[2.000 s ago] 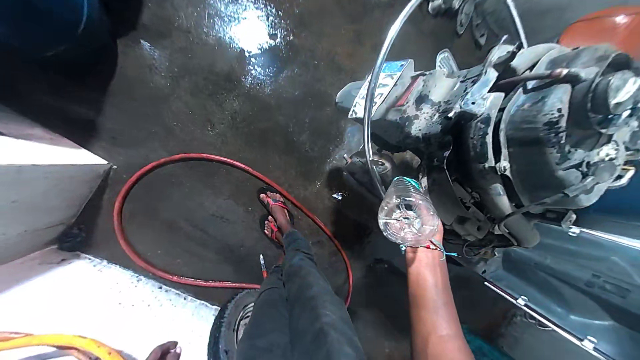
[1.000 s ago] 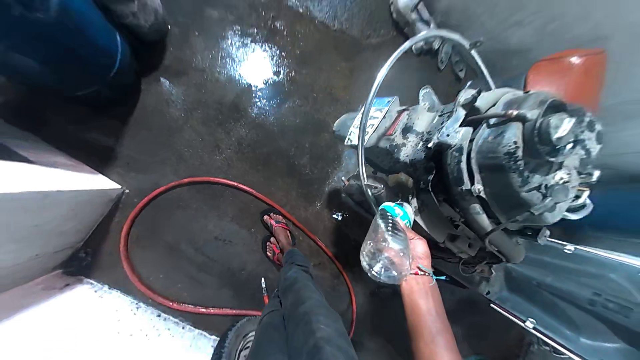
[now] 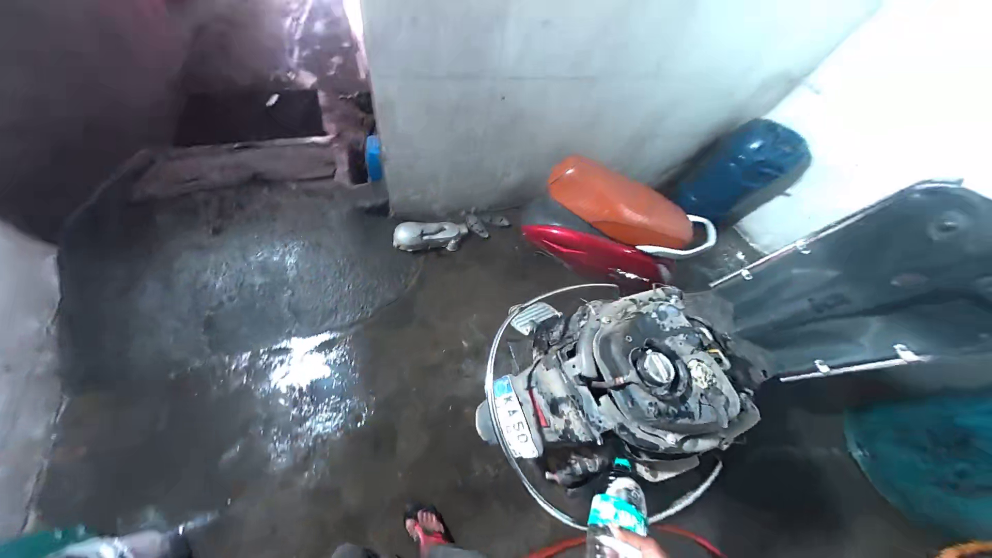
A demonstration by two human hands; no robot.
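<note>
My right hand [image 3: 637, 545] is at the bottom edge, closed around a clear plastic bottle [image 3: 618, 515] with a teal label. The bottle's teal-green top points up toward the lower side of a stripped, dirty scooter body [image 3: 635, 387]; whether they touch, I cannot tell. A round fuel cap [image 3: 657, 367] sits on top of the body, and a number plate [image 3: 514, 418] is at its left end. A pale hose [image 3: 491, 372] loops around the left side of the scooter and passes behind the bottle. My left hand is out of view.
A red hose [image 3: 686, 536] lies on the wet floor [image 3: 387, 387] near the bottle. Beyond the scooter are an orange seat [image 3: 620, 203], a red body panel [image 3: 593, 254] and a blue drum [image 3: 740, 170] by the wall. A large grey panel [image 3: 868, 287] extends right; a teal container [image 3: 922, 457] stands lower right.
The view has swung widely, bringing in the wall and orange seat. My right hand still holds the bottle, whose top now points toward the scooter. The hand at the bottom left two seconds ago is gone from view.
</note>
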